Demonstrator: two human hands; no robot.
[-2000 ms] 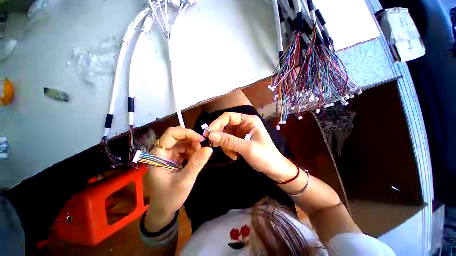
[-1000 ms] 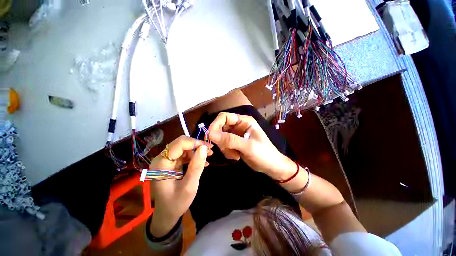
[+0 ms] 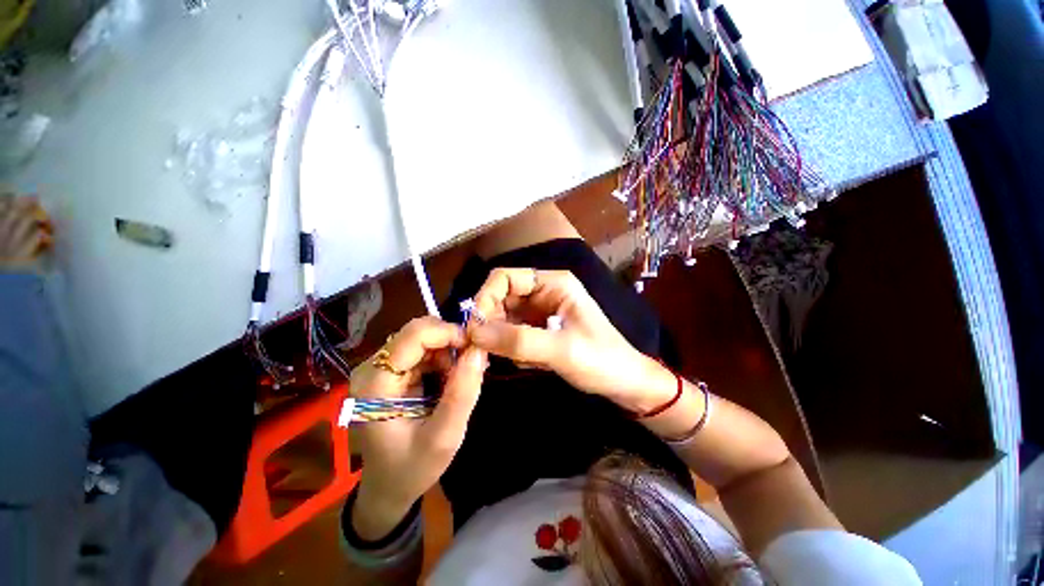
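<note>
A white cable of a wire harness point(image 3: 395, 200) runs from the table down to my hands. My left hand point(image 3: 412, 401) grips its coloured wires; a wider white connector housing point(image 3: 347, 413) on a flat row of coloured wires sticks out at the palm's left. My right hand point(image 3: 561, 332) pinches thin wires at a tiny white plug point(image 3: 468, 307), fingertips touching those of my left hand. Another small white piece shows between my right fingers. The exact wire ends are hidden by the fingertips.
Two white harness legs point(image 3: 275, 189) hang over the table edge at left. A harness bundle point(image 3: 716, 149) fans coloured wires over the edge at right, above a cardboard box point(image 3: 893, 309). Clear plastic point(image 3: 223, 155), a small yellow-green object point(image 3: 143, 232), an orange-red stool point(image 3: 252, 504) and another person's hand point(image 3: 23, 229) show.
The other person's hand and sleeve have come in at the left edge, and the pile of small white pieces there is no longer visible. My fingertips have drawn closer together around the small plug.
</note>
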